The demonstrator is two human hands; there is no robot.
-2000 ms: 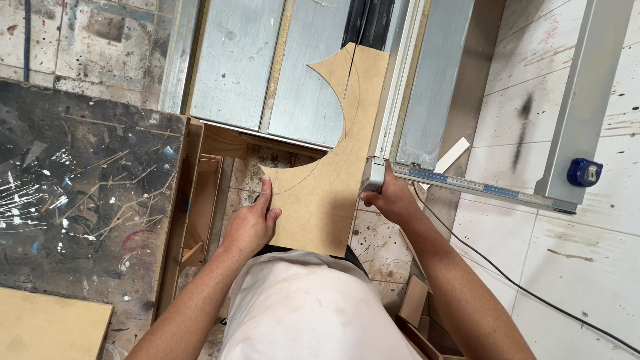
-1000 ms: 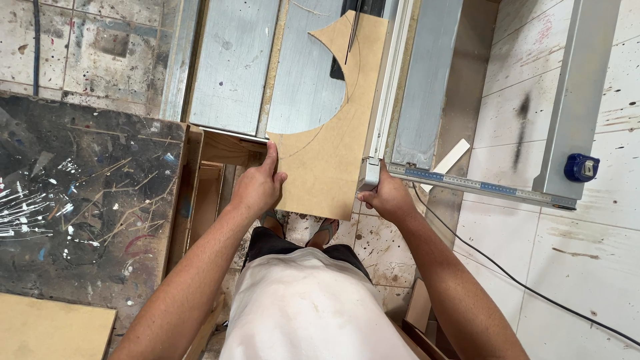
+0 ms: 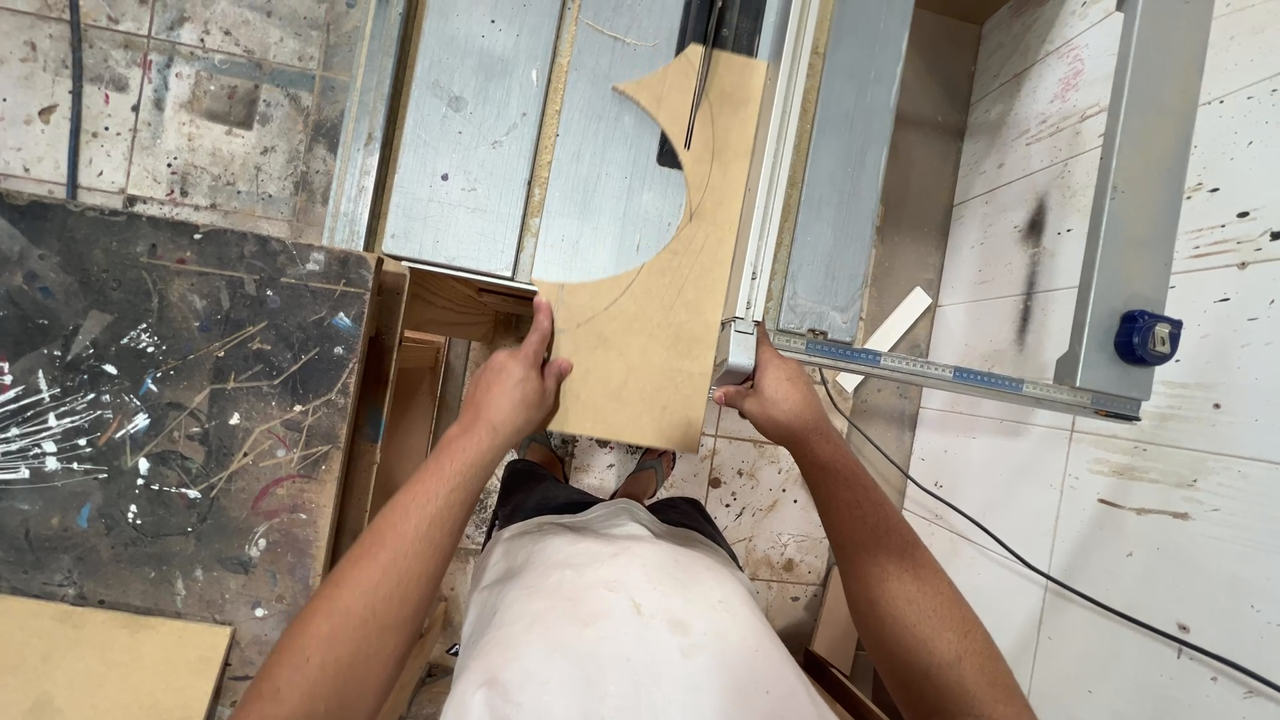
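Observation:
A wood-fibre board with a curved cut-out on its left side and a pencilled arc lies on the metal bed of a table saw. The saw blade stands in a slit near the board's far end. Along the right edge of the board runs the metal rip fence. My left hand grips the board's near left edge, index finger along the side and thumb on top. The fingers of my right hand are around the near end of the fence; part of them is hidden behind it.
A paint-spattered worktop is at the left, with another board on its near corner. A graduated rail reaches right to a metal beam bearing a blue tape measure. A black cable crosses the tiled floor.
The board and my left hand have moved forward along the fence, and the slit at the blade reaches farther into the board. My right hand stays at the fence end.

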